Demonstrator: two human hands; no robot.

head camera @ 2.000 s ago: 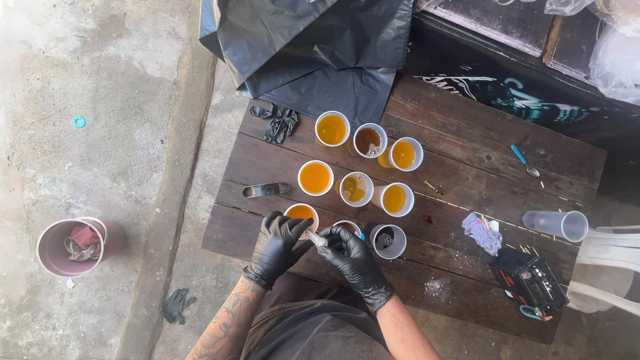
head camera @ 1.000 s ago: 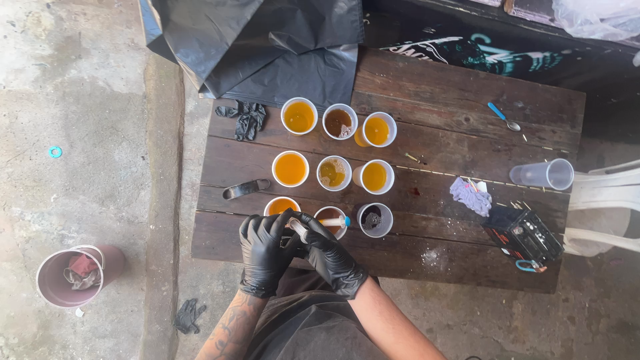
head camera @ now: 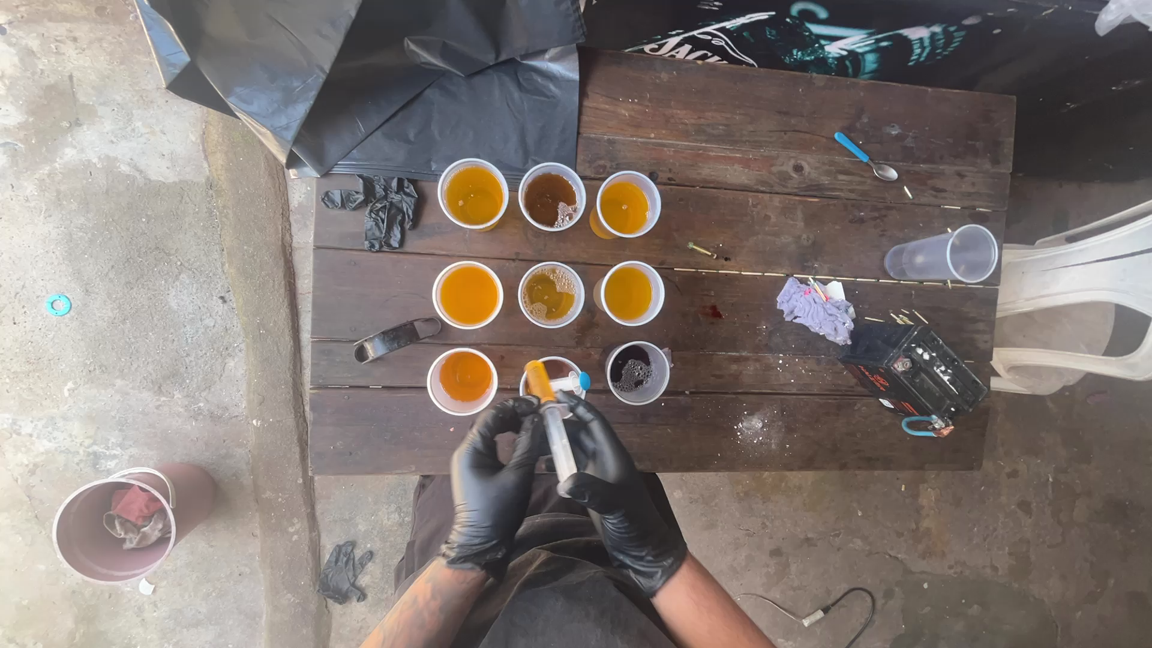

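Observation:
Black gloves cover both hands. My left hand [head camera: 495,468] pinches the barrel of a plastic syringe [head camera: 549,412] that holds orange liquid near its far end. Around the syringe's clear lower part, my right hand [head camera: 616,495] is closed, its thumb by the plunger end. Just beyond, a plastic cup [head camera: 533,371] is partly hidden, with a white item with a blue cap [head camera: 573,383] over its rim. To the left stands a cup of orange liquid [head camera: 462,382], to the right a cup of dark liquid [head camera: 638,373]. Farther rows hold more cups of amber liquid [head camera: 551,294].
On the wooden table [head camera: 810,234] lie black gloves [head camera: 382,209], a metal-and-black strap [head camera: 397,339], a blue-handled spoon [head camera: 866,157], a crumpled purple cloth [head camera: 815,309], a clear cup [head camera: 943,254] and a black battery [head camera: 913,371]. Black plastic sheeting [head camera: 450,99] covers the back left. A bucket [head camera: 117,526] stands left, a chair [head camera: 1080,297] right.
The syringe now shows upright in view between both hands, with orange liquid in it; earlier the hands covered most of it. The view has shifted closer over the table.

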